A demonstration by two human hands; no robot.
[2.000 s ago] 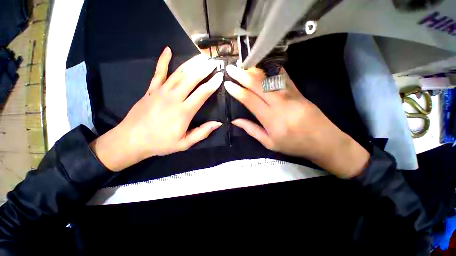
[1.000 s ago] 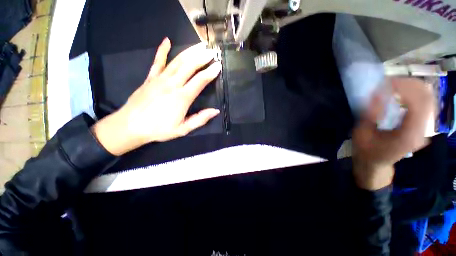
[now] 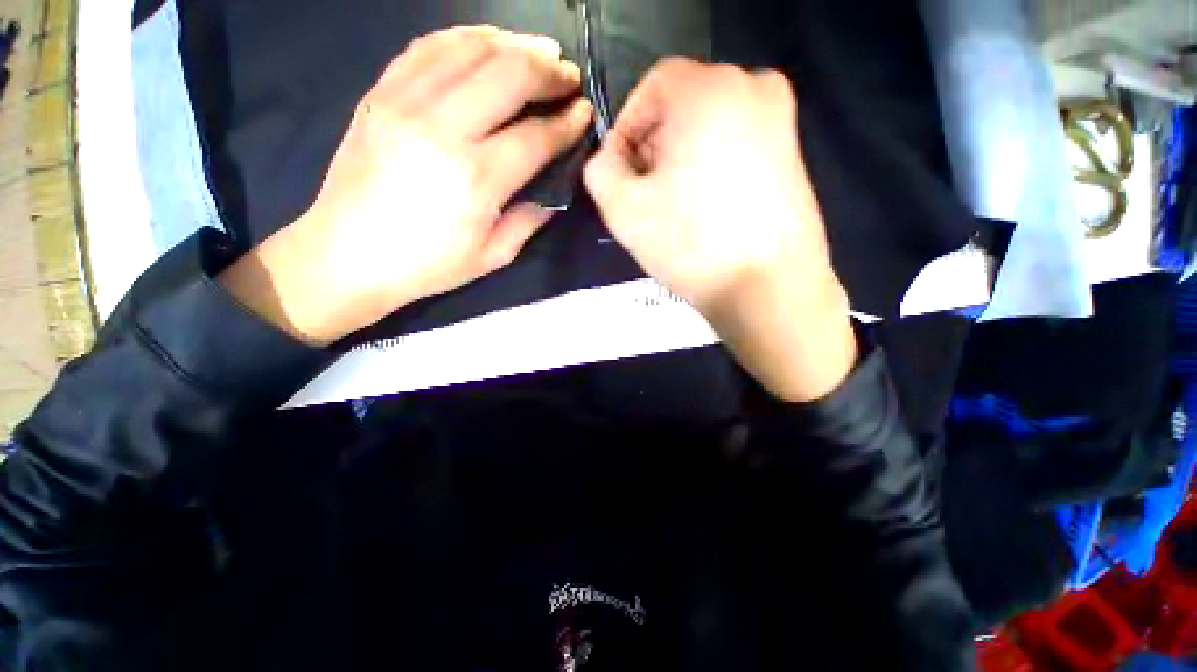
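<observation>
The black garment panel lies on the white table, with pale grey-blue interfacing at its right side. A narrow black welt strip runs down the panel between my hands. My left hand is left of the strip, its fingers curled on a black cloth piece whose lower corner shows between fingers and thumb. My right hand is closed in a pinch at the strip's lower end; its fingertips hide the exact spot held. The presser foot and needle are out of view.
Gold-handled scissors lie at the right. Black cloth hangs over a blue basket, with red baskets at the lower right. A worn wooden surface is at the left.
My right hand has come back from the right side to the strip's lower end. My left fingers have curled in. The panel shows higher in the picture, and the machine head has left view.
</observation>
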